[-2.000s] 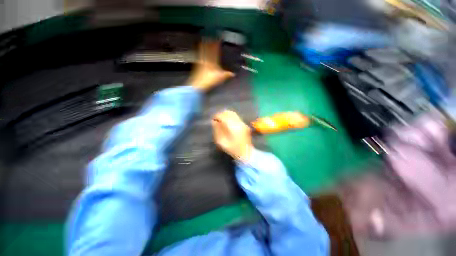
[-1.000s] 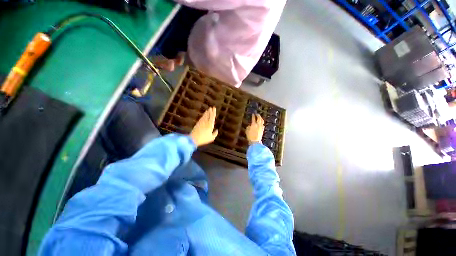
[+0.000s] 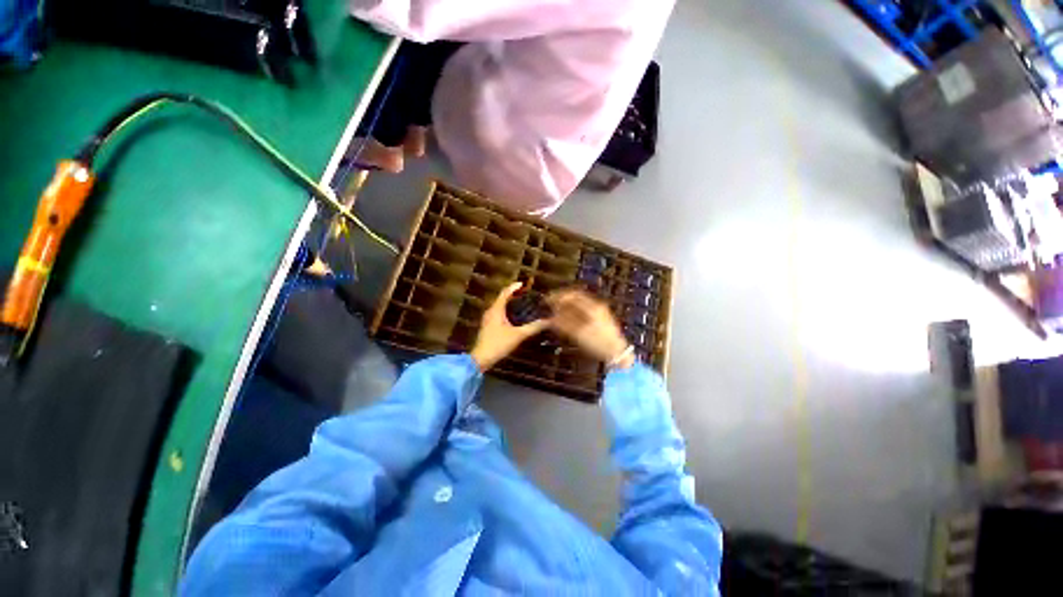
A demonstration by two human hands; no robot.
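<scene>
A brown partitioned carton (image 3: 478,227) stands beside the bench. Dark cooling fans (image 3: 639,306) fill cells on its right side; many cells on the left hold none. My left hand (image 3: 504,332) is over the carton with thumb and fingers around a dark fan (image 3: 528,308). My right hand (image 3: 586,325) is just right of it, blurred, its fingers near or on the same fan; whether it grips the fan is unclear.
The green bench (image 3: 175,210) is at left with an orange electric screwdriver (image 3: 47,243), its cable, a black mat (image 3: 88,443) and black housings (image 3: 210,35). A person in a pink smock (image 3: 525,93) is close behind the carton. Grey floor lies right.
From the bench, the view turned to the carton. My hands, apart and empty over it a second ago, have come together, with a fan now in my left hand.
</scene>
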